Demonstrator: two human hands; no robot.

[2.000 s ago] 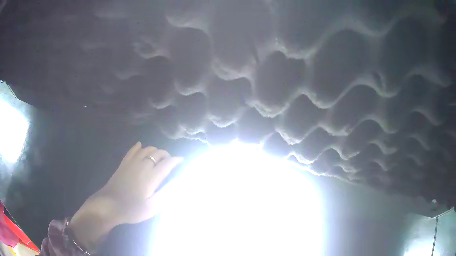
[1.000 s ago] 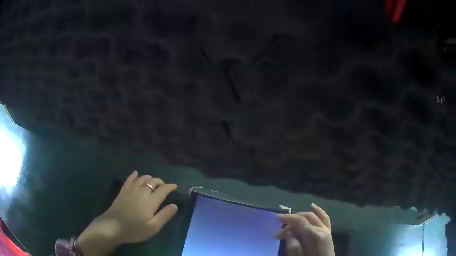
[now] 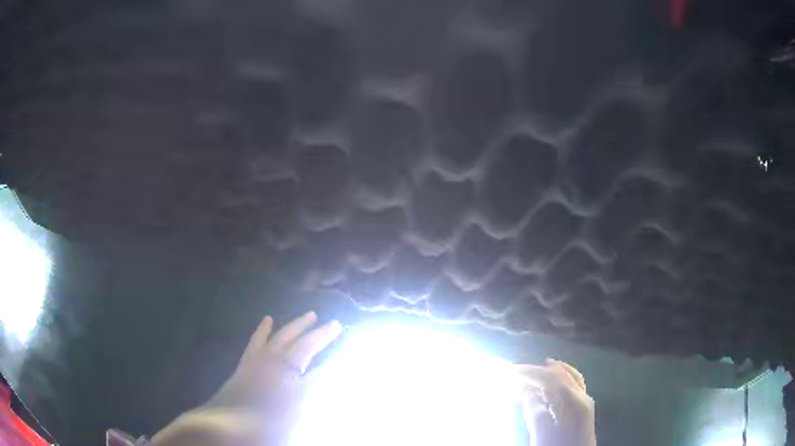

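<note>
The display unit [image 3: 410, 392] lies at the bottom centre and glares white, so its frame and corners are washed out. My left hand [image 3: 277, 370] is at its left edge, with the fingers apart and the fingertips close to the upper left of the glare. My right hand [image 3: 558, 401] is at its right edge, with the fingers bent towards the screen. The glare hides whether either hand grips the unit.
Black egg-crate foam [image 3: 488, 192] hangs over the unit. The dark green mat [image 3: 139, 322] shows lamp glare at the left and right. A thin cable [image 3: 745, 414] crosses the mat at the right. A red area [image 3: 19, 422] is at the lower left; a small red piece [image 3: 679, 12] is at the top right.
The screen has turned from blue-violet to glaring white, lighting the foam. My left hand has moved right to the unit's edge. My right hand, absent two seconds ago, stays at the right edge.
</note>
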